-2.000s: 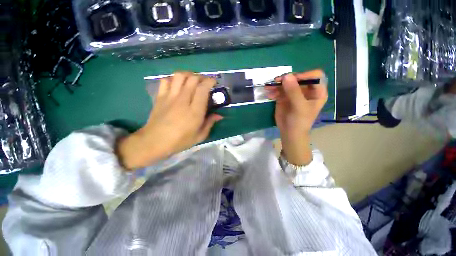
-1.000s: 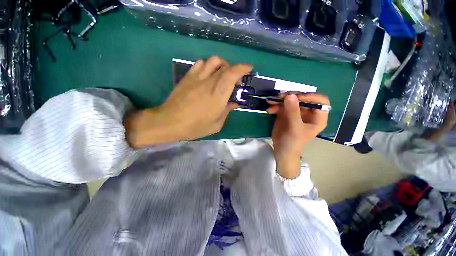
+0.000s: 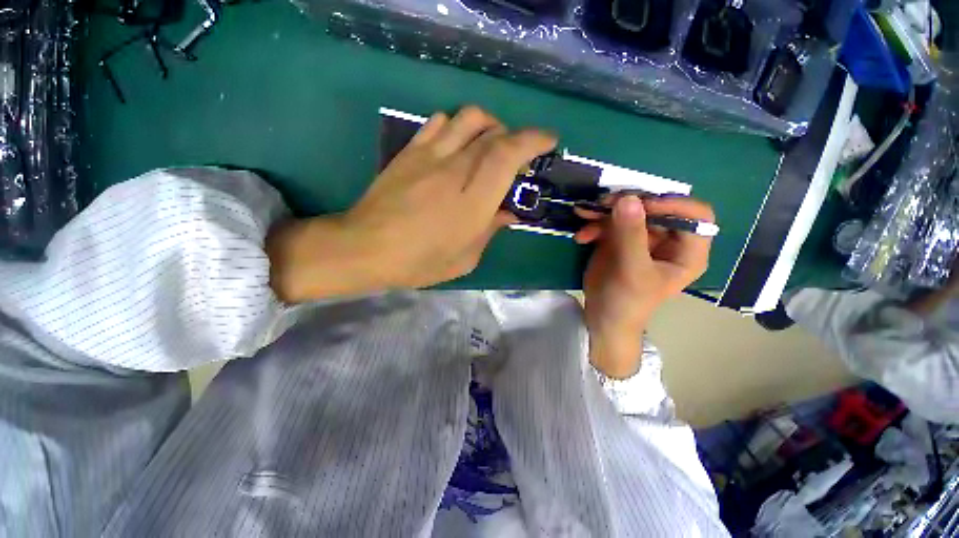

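My left hand (image 3: 421,205) holds a black module housing (image 3: 527,198) at its fingertips, over the adhesive sheet. The housing shows a pale square outline at its centre. My right hand (image 3: 647,257) grips dark tweezers (image 3: 673,223) like a pen. Their fine tip points left and reaches the housing; I cannot tell if it touches or carries a piece. The adhesive sheet (image 3: 631,180), white with dark areas, lies under both hands, which partly cover it.
A clear blister tray (image 3: 673,84) of black modules lies behind. A long black strip with white border (image 3: 783,200) and a blue bin (image 3: 873,53) are at right, near another person's sleeve (image 3: 873,336). Black frames (image 3: 158,37) and a glossy tray (image 3: 37,116) are at left.
Since the first frame, the tweezers' tip has moved left from the sheet to the housing. The view has also shifted and tilted. Over the last second the hands keep nearly the same pose.
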